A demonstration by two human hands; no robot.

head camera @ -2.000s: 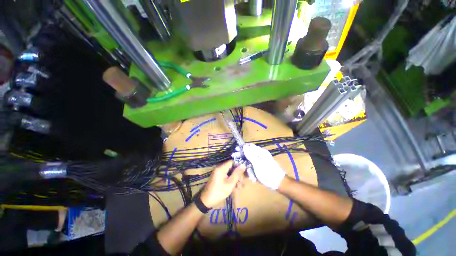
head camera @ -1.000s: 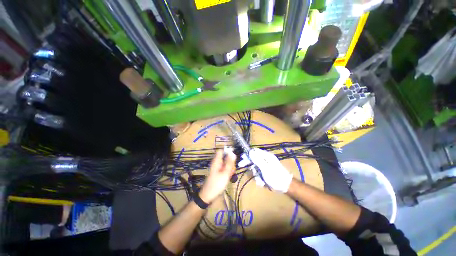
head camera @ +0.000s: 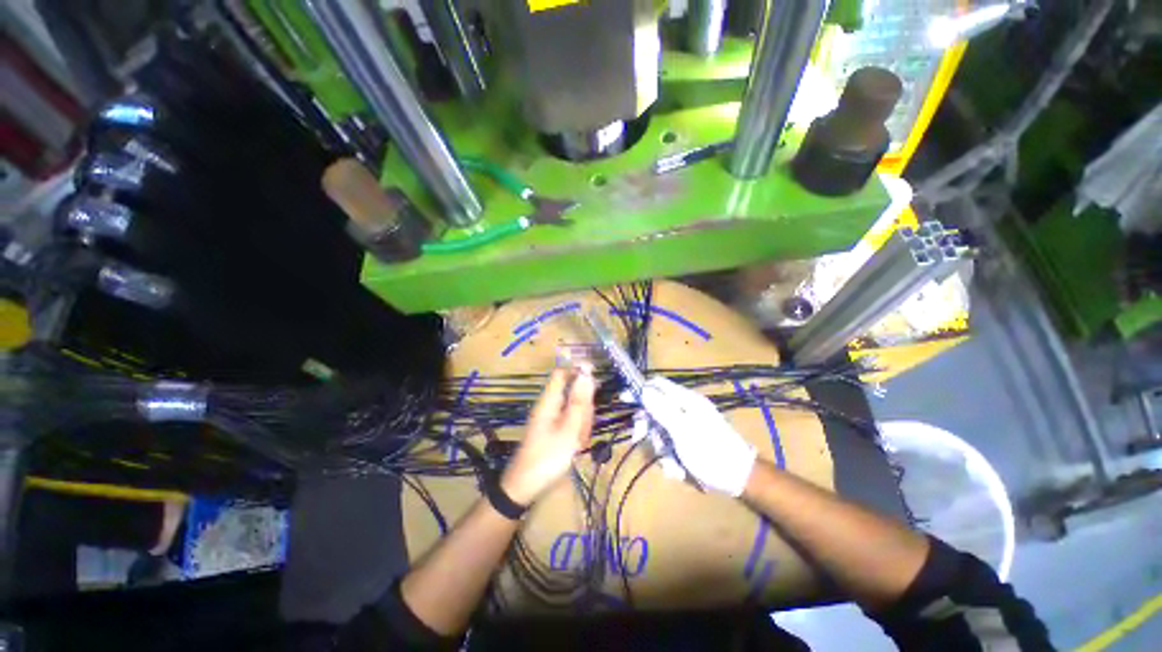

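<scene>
My right hand (head camera: 692, 436), in a white glove, is closed around the lower end of a narrow silver bar (head camera: 617, 349), which tilts up and left toward the press. My left hand (head camera: 551, 442), with a dark wristband, is raised just left of the bar, its fingertips close together near the cables. Whether it pinches something small cannot be told. Thin black cables (head camera: 510, 405) run across the round cardboard sheet (head camera: 688, 541), and some loop down below the hands. The cable parts under the glove are hidden.
A green press plate (head camera: 637, 248) stands above the cardboard, with chrome rods and green-handled cutters (head camera: 491, 238) on it. Silver square tubes (head camera: 879, 293) are at the right. A white round tub (head camera: 975, 484) is at the lower right. Thick black cable bundles (head camera: 229, 191) hang at the left.
My left hand has moved from beside the glove up and left, away from the bar. The glove stays on the bar. Looped cables now show below the hands. The view has shifted slightly.
</scene>
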